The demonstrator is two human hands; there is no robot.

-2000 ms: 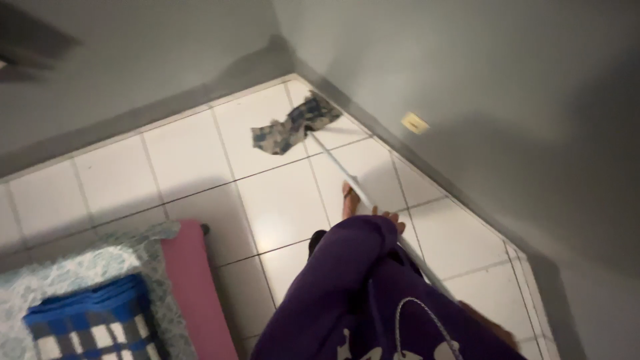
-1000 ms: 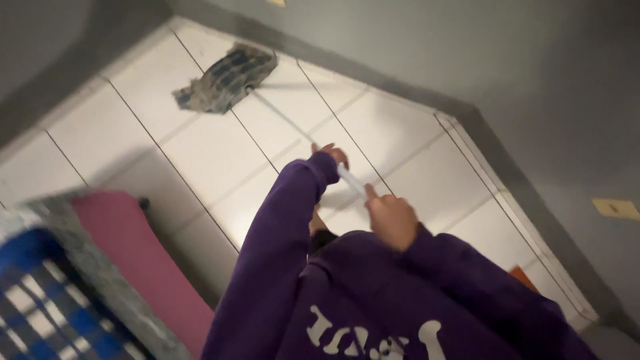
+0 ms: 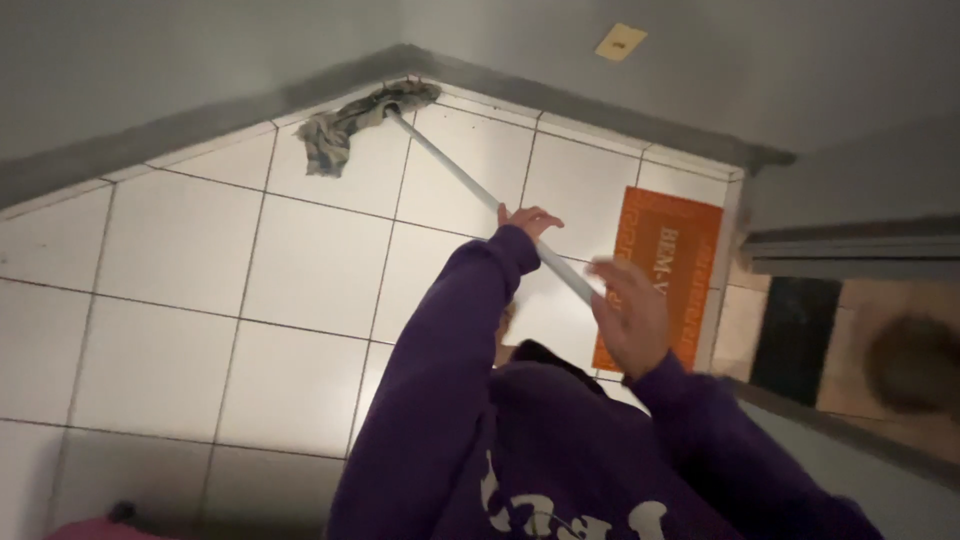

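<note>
A pale pole [image 3: 457, 174] slants from the hands up and left to a patterned grey cloth [image 3: 330, 139], which lies bunched on the white tiles against the baseboard in the room's corner. My left hand [image 3: 529, 220] is on the middle of the pole, thumb to one side and fingers spread over the other. My right hand [image 3: 630, 311], somewhat blurred, is at the pole's near end with its fingers raised and apart; whether it grips the pole cannot be told. The head of the pole under the cloth is hidden.
An orange doormat [image 3: 694, 259] with lettering lies right of the pole. Beyond it is a doorway with a dark strip [image 3: 796, 337] and a blurred round brown thing [image 3: 915, 364]. Grey walls meet behind the cloth. A pink edge [image 3: 105, 529] shows at bottom left.
The cloth has moved along the floor to the wall corner. One second ago my right hand was closed round the pole; now its fingers are raised. The view has swung towards the doorway.
</note>
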